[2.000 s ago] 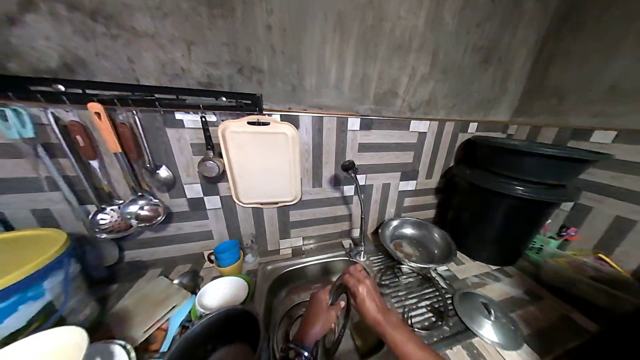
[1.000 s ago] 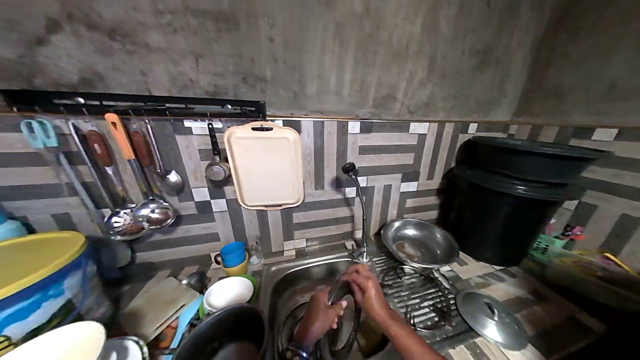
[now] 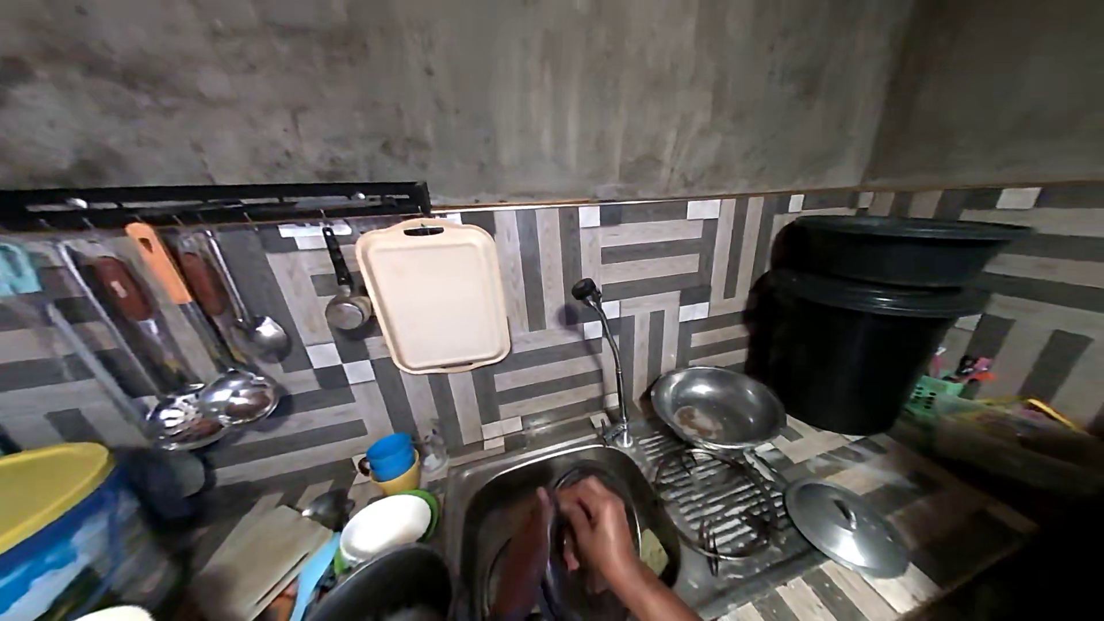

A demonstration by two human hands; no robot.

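Inside the stainless steel sink [image 3: 483,470] my left hand [image 3: 523,552] grips the left side of a dark, round metal pan or lid [image 3: 595,474], which stands tilted on edge. My right hand [image 3: 595,522] is pressed to its inner face with bent fingers; whether it holds a scrubber is hidden. The gooseneck faucet [image 3: 617,362] rises behind the sink's back right corner. A yellowish sponge or cloth [image 3: 653,552] lies in the basin, right of my right wrist. Other dark items in the basin are partly hidden.
Right: ribbed drainboard with a wire rack [image 3: 716,504], metal pan [image 3: 718,405], metal lid [image 3: 847,526], black tubs [image 3: 862,345]. Left: white bowl [image 3: 385,528], stacked cups [image 3: 392,461], black pot [image 3: 388,586], chopping board [image 3: 267,561]. Ladles [image 3: 237,397] and a beige tray [image 3: 435,297] hang on the wall.
My right hand has moved from the rim onto the inner face of the dark round piece. My left hand now sits lower along its left side.
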